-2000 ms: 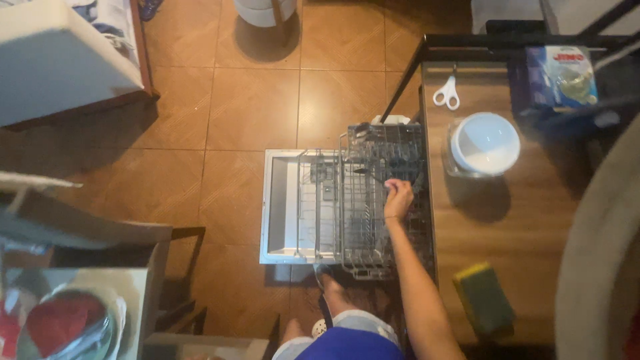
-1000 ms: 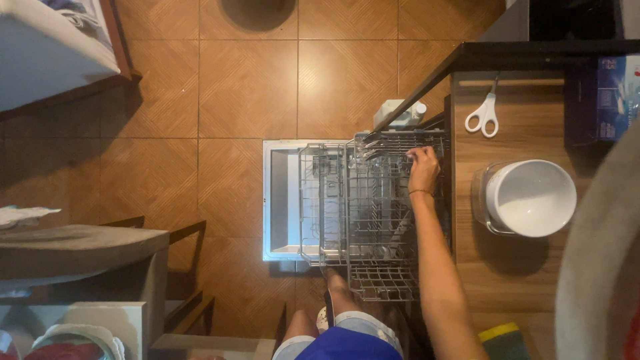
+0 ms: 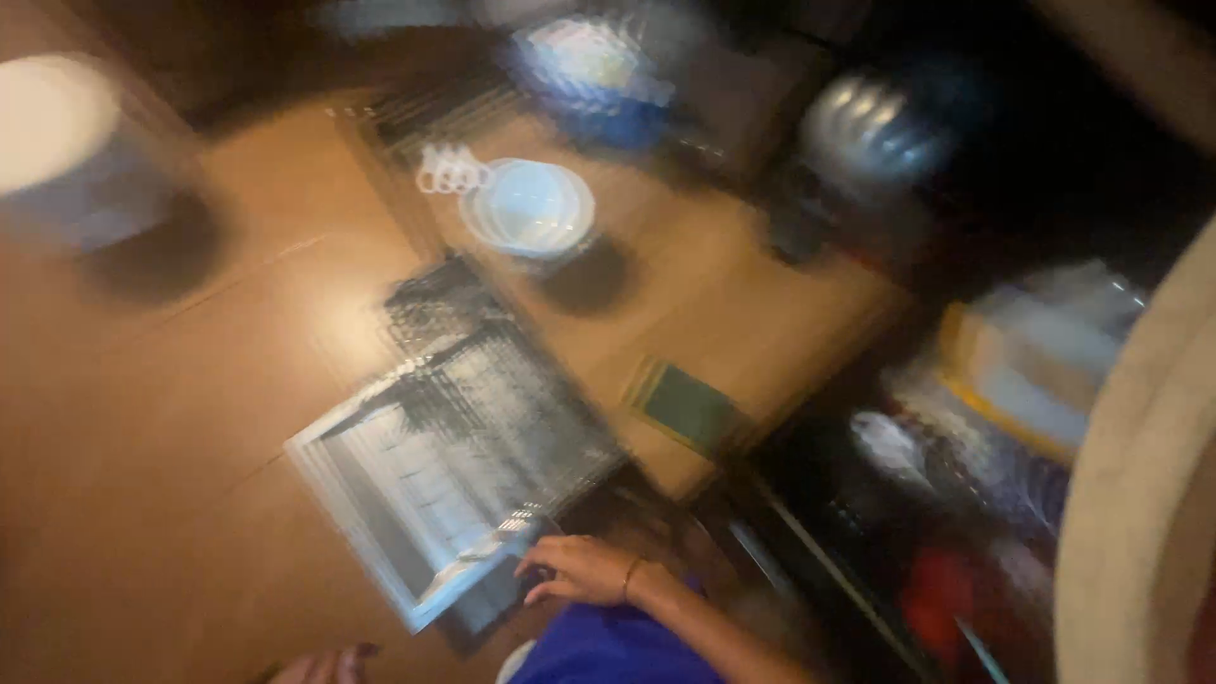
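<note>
The view is heavily blurred. My right hand (image 3: pixel 575 570), with a thin band at the wrist, is beside the near corner of the open dishwasher door (image 3: pixel 385 560). Its fingers are spread, with nothing seen between them. What looks like my left hand (image 3: pixel 328 668) shows only as fingers at the bottom edge; whether it holds anything is hidden. Beyond the right hand lies the pulled-out wire dish rack (image 3: pixel 513 408), beside the wooden counter.
On the wooden counter (image 3: pixel 760 313) are a white bowl (image 3: pixel 532 204), white-handled scissors (image 3: pixel 451 171) and a green and yellow sponge (image 3: pixel 684 407). A round light-topped stool (image 3: pixel 57 123) stands at upper left. Blurred containers (image 3: pixel 1035 351) are at right.
The view has swung and turned strongly toward the counter. My right hand has left the far part of the rack and is now near my body, by the door's near corner.
</note>
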